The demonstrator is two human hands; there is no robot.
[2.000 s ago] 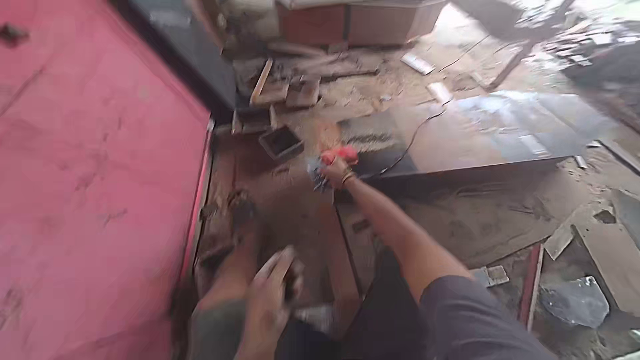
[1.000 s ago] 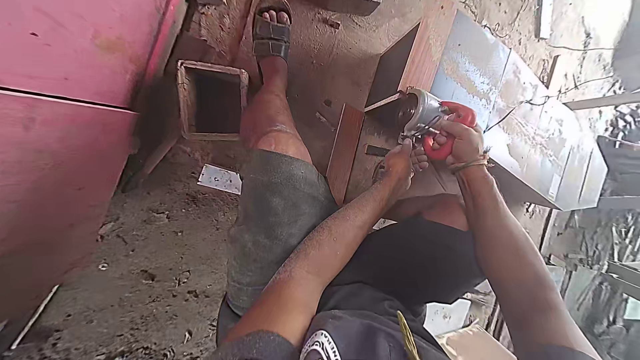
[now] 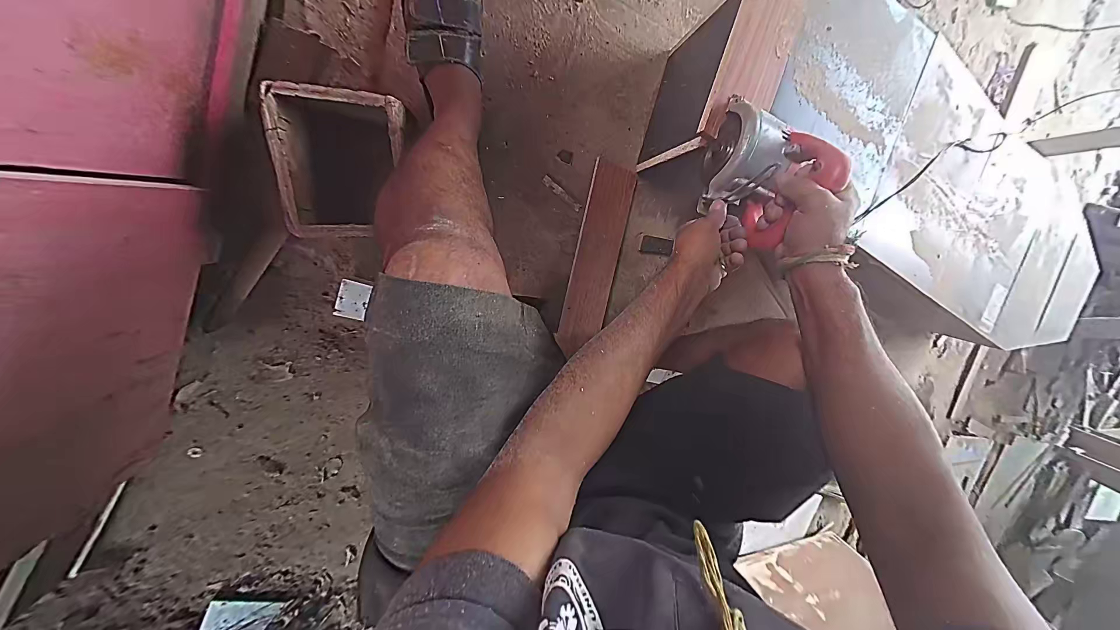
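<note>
A power saw with a metal guard and red handles [image 3: 754,162] is held over the end of a wooden board [image 3: 757,52], beside a large panel with a worn, pale surface [image 3: 910,149]. My right hand [image 3: 814,206] is closed around its red handle, a cord bracelet at the wrist. With thumb and fingers, my left hand [image 3: 709,245] grips the lower edge of the saw's metal part. A reddish wooden strip [image 3: 599,249] stands left of that hand, and a thin strip of wood [image 3: 672,153] reaches toward the saw. The blade is hidden.
An open square wooden box [image 3: 332,157] stands left of my leg. Pink panels [image 3: 87,306] rise at the far left. A black cable [image 3: 919,171] crosses the pale panel. Scraps [image 3: 980,455] lie at the right, a small white piece [image 3: 353,299] on the dirt floor.
Two seconds ago my left hand was apart from the red-handled tool; it has since come up to the saw beside my right hand. The view has swung sharply downward.
</note>
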